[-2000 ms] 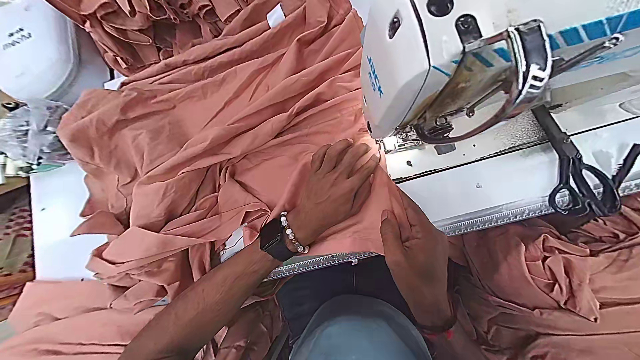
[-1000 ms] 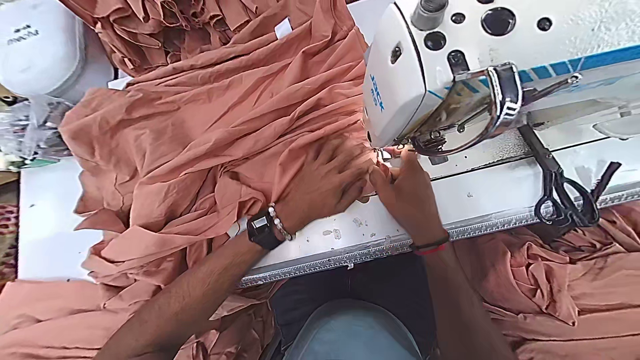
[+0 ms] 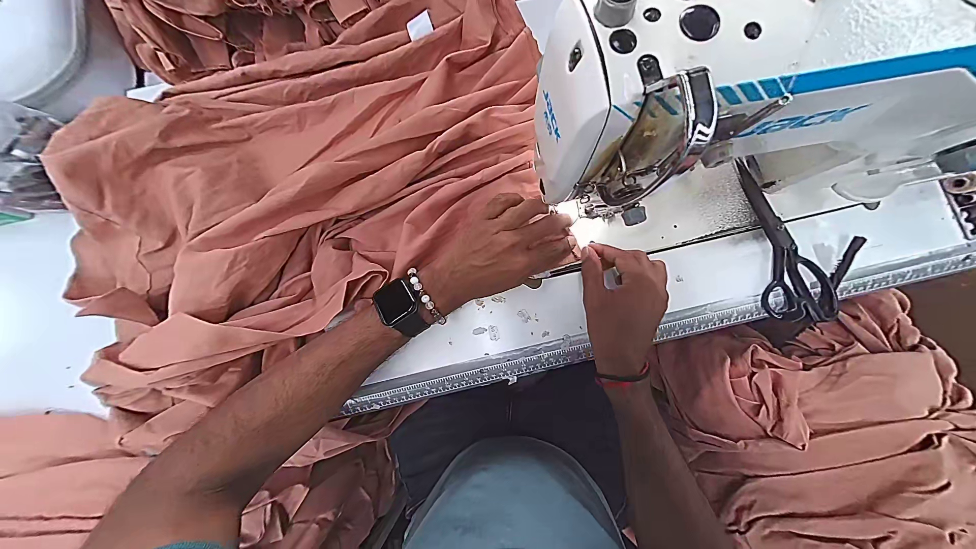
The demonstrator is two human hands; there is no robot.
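Observation:
A white Jack sewing machine (image 3: 579,99) stands at the upper right, its needle area lit. Salmon-pink fabric (image 3: 229,198) lies in folds to the left of it and runs up to the needle. My left hand (image 3: 503,248), with a watch and a beaded bracelet at the wrist, rests on the cloth edge just left of the presser foot, fingers bent over it. Just below and right of the needle is my right hand (image 3: 625,297), thumb and forefinger pinched together at the cloth's edge; what lies between the fingertips is too small to tell.
Black-handled scissors (image 3: 793,278) lie on the table at the right. A measuring tape strip (image 3: 473,381) runs along the table's front edge. More salmon-pink fabric (image 3: 839,396) hangs at the lower right, with another pile (image 3: 229,38) at the back. A plastic bag (image 3: 27,156) sits far left.
My right hand has moved from the cloth in front of the machine up beside the needle, then slightly down from it. The cloth that lay under both hands no longer covers the table's front edge there.

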